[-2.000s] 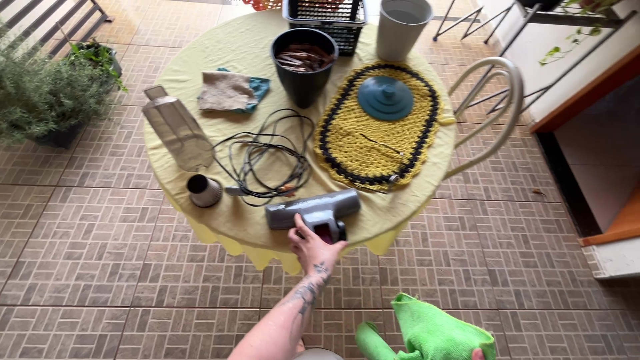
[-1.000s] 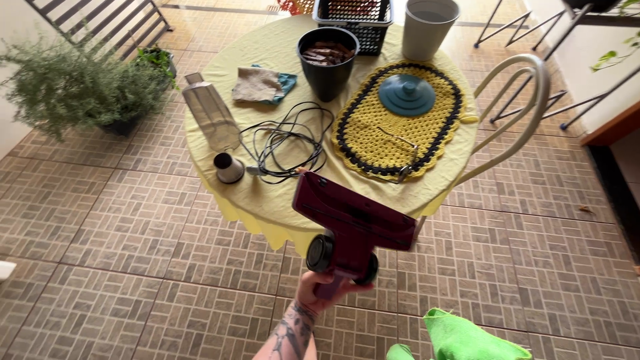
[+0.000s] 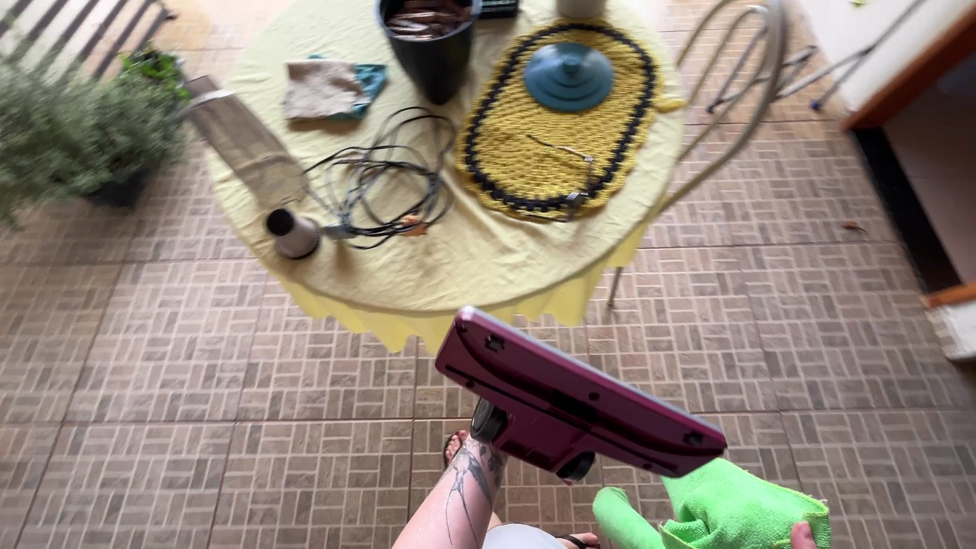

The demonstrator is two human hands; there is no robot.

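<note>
A vacuum cleaner floor head (image 3: 579, 404), with its maroon underside and two black wheels facing me, is held up in front of the table. My left hand (image 3: 492, 450) grips it from behind, the fingers mostly hidden by the head; the tattooed forearm comes up from below. At the bottom right, a bright green cloth (image 3: 732, 507) is in my right hand (image 3: 802, 535), of which only a fingertip shows at the cloth's edge. The floor head's right end overlaps the top of the cloth in view; whether they touch, I cannot tell.
On the round table's yellow cloth (image 3: 473, 267) lie a coiled black cable (image 3: 381, 183), a clear plastic container (image 3: 248, 141), a small cylindrical part (image 3: 293, 232), a folded rag (image 3: 324, 90), a dark pot (image 3: 435, 53) and a crocheted mat (image 3: 549, 145) bearing a blue lid (image 3: 569, 76). A metal chair (image 3: 774, 69) stands right.
Two seconds ago the floor head lay on the table's near edge under my left hand. It has been lifted off, brought toward me and turned underside up.
</note>
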